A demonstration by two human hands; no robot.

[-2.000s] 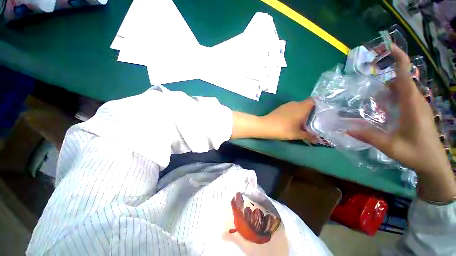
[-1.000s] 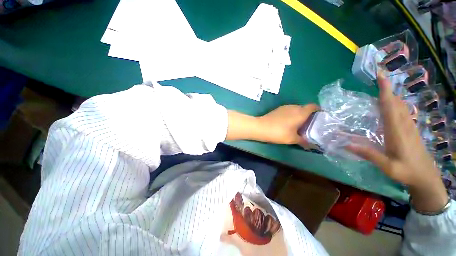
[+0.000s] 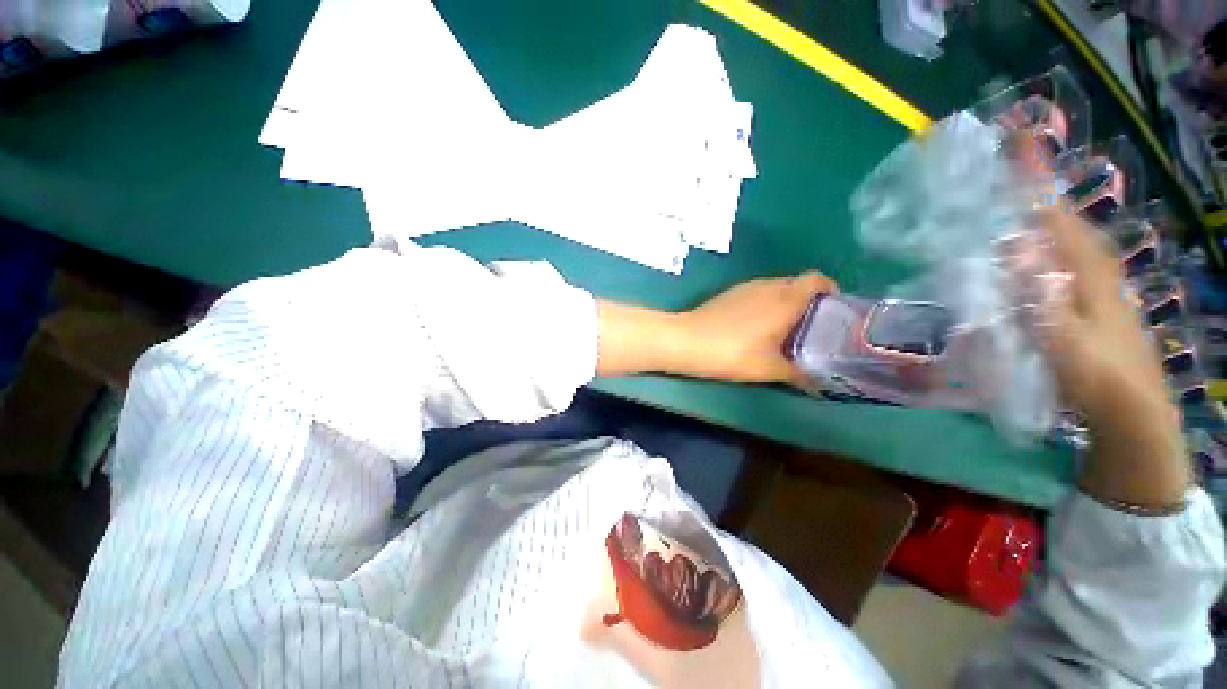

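My left hand point(image 3: 767, 327) is closed around the base end of a smartwatch display box point(image 3: 881, 353), which lies on its side over the bench's near edge. The dark watch screen shows through the clear case. My right hand point(image 3: 1093, 330) is at the box's far end, blurred, with its fingers in a crumpled clear plastic bag point(image 3: 958, 202). The bag hangs around the far end of the box and hides it. A stack of white paper sleeve blanks point(image 3: 538, 168) lies fanned on the green bench.
More boxed smartwatches point(image 3: 1160, 289) stand in a row at the right, partly behind my right hand. Formed paper sleeves point(image 3: 54, 30) lie at the top left. A red plastic packet point(image 3: 972, 549) and a brown carton point(image 3: 828, 532) are below the bench's near edge.
My right hand has drawn the bag away to the right and up, off the near part of the box, so the watch now shows. My left hand still holds the box.
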